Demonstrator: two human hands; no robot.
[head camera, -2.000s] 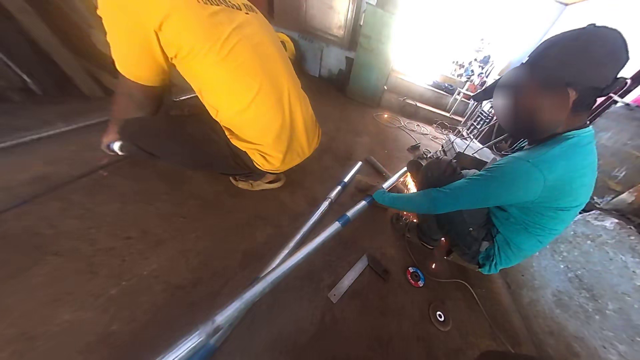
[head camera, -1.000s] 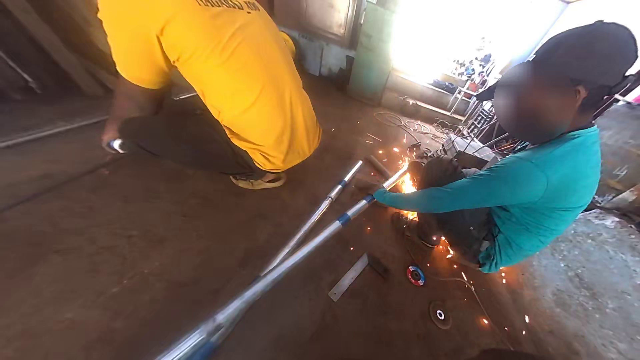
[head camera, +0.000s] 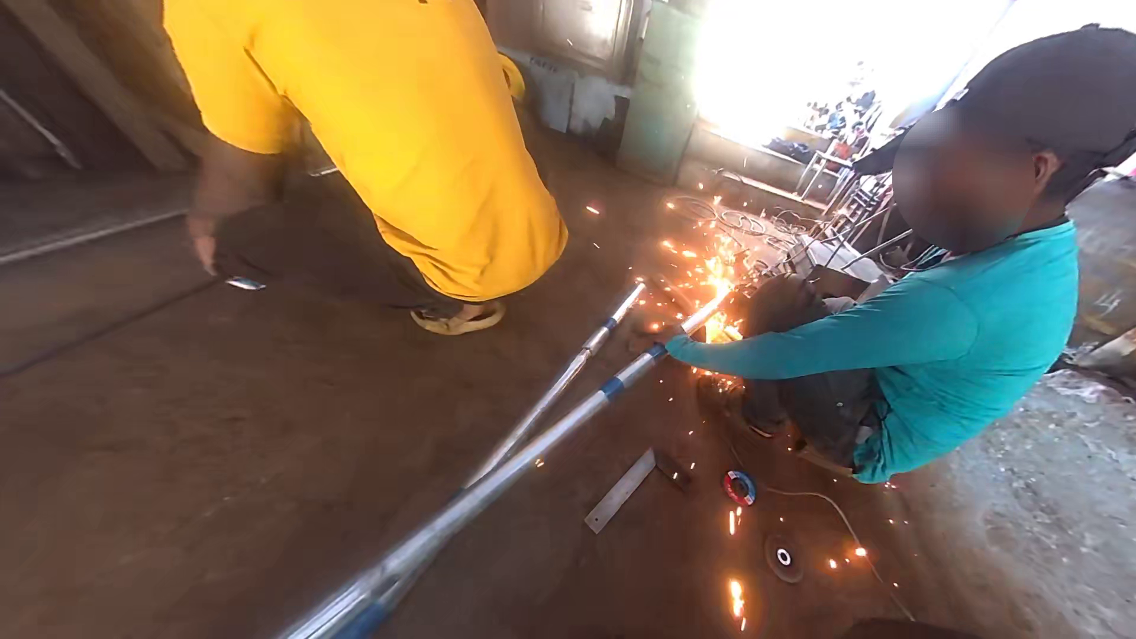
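Note:
Neither my left hand nor my right hand shows in the head view. Two shiny metal tubes with blue bands lie crossed before me: the longer tube (head camera: 532, 448) runs from the bottom edge up to a co-worker in a teal shirt (head camera: 976, 337), whose hand rests on it near its far end. Bright sparks (head camera: 721, 275) fly there; the tool making them is hidden. The shorter tube (head camera: 568, 377) lies to the left of it. A try square (head camera: 626, 491) lies on the floor, near a red and blue disc (head camera: 738, 488) and a dark disc (head camera: 784, 557).
Another co-worker in a yellow shirt (head camera: 417, 151) bends at the left, a hand near a small shiny object (head camera: 245, 283) above the floor. A thin cord (head camera: 830, 501) runs along the floor at the lower right. Tangled cables and metal frames (head camera: 830, 177) stand behind the sparks.
The sparks have grown and spread wider around the far end of the longer tube. The yellow-shirted co-worker's hand has moved, with the small shiny object now lower. The tubes have stayed in place.

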